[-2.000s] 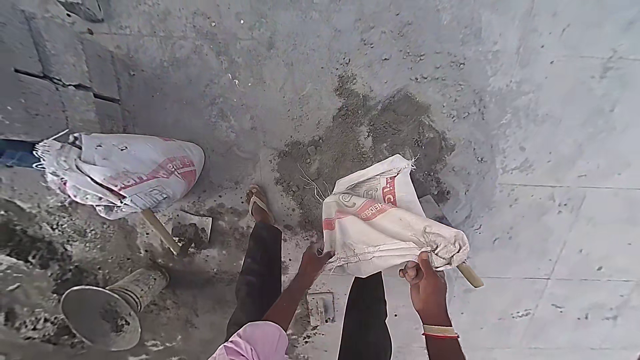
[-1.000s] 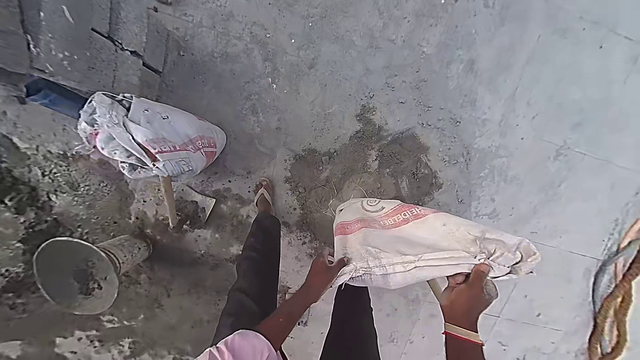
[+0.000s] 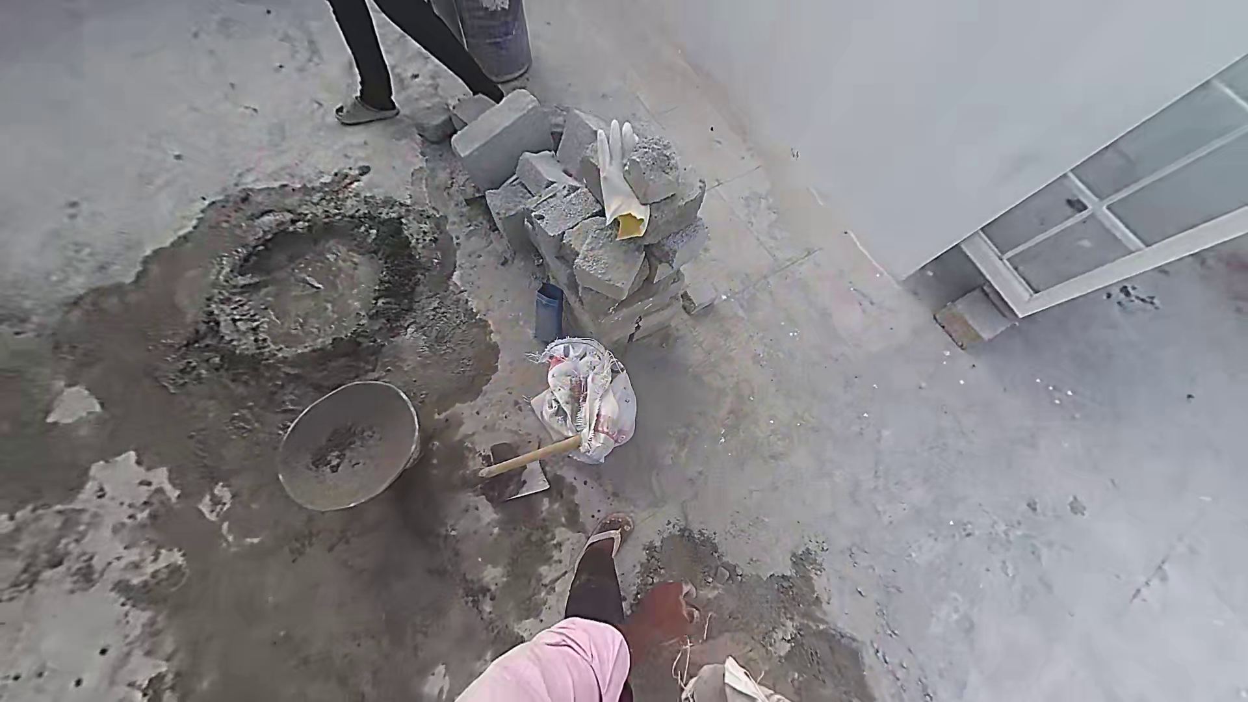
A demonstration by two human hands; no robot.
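My left hand [image 3: 668,609] is blurred at the bottom edge, beyond the pink sleeve, close to the loose threads of a white woven sack [image 3: 731,684]. Only a corner of that sack shows; whether my fingers grip it cannot be told. My right hand is out of view. Ahead, a second printed woven sack [image 3: 609,405] lies bunched on the concrete floor. A wooden tool handle [image 3: 531,456] reaches from that sack over a flat metal blade [image 3: 529,482]. Left of them sits a round, shallow pan [image 3: 349,446] with grey residue inside.
Broken concrete blocks [image 3: 609,258] are piled ahead, with a white rubber glove [image 3: 616,180] on top and a blue tube [image 3: 548,312] beside them. Wet mortar [image 3: 302,283] spreads at left. Another person's legs [image 3: 361,58] stand near a drum [image 3: 494,39]. A framed window [image 3: 1102,210] is at right.
Both hands held the white sack in the earlier frames; now only its corner and my left hand show at the bottom, and my right hand is out of view. The view has swung strongly.
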